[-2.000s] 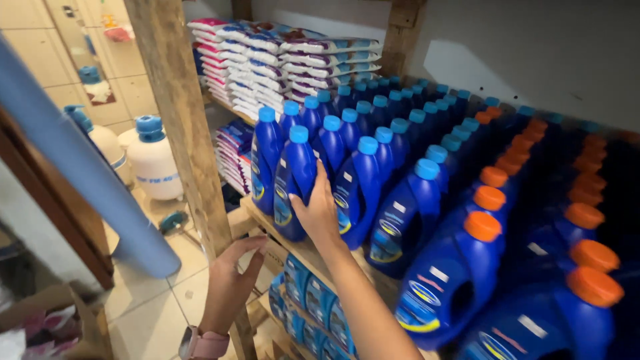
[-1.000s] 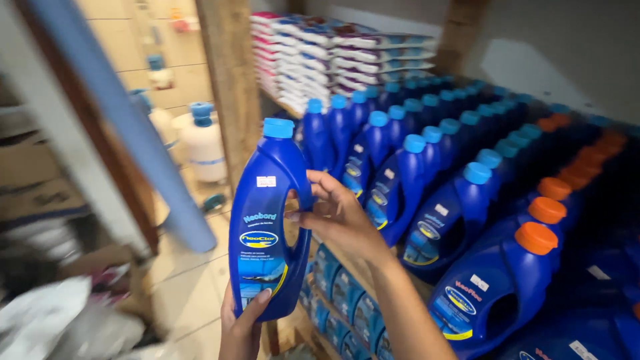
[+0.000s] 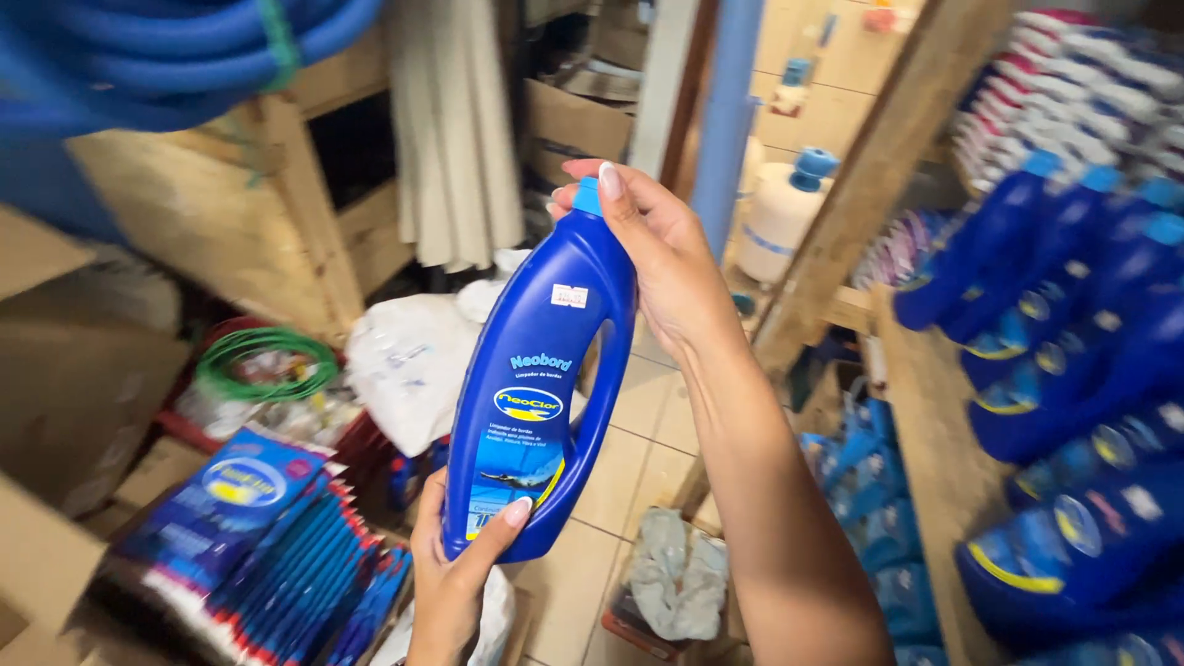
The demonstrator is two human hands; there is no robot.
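Observation:
A blue plastic NeoClor bottle [image 3: 546, 370] with a light blue cap [image 3: 588, 196] is held up in the middle of the view, tilted a little to the right, its label facing me. My left hand [image 3: 467, 546] grips its base, thumb across the lower label. My right hand [image 3: 647, 231] is closed around the cap and neck from the right, with the thumb on the cap. A small price sticker [image 3: 569, 295] is on the bottle's shoulder.
Blue bottles [image 3: 1045, 324] fill a wooden shelf [image 3: 943, 518] at right. At left lie packed blue pouches [image 3: 296, 546], a green coil [image 3: 266, 363] and a white bag [image 3: 416, 370]. A blue hose [image 3: 222, 55] hangs upper left. A grey cloth [image 3: 678, 573] lies low.
My right hand, first at the shelf bottles, then at the handle of the held bottle, is now at its cap. The bottle has left the shelf side. The view has swung left.

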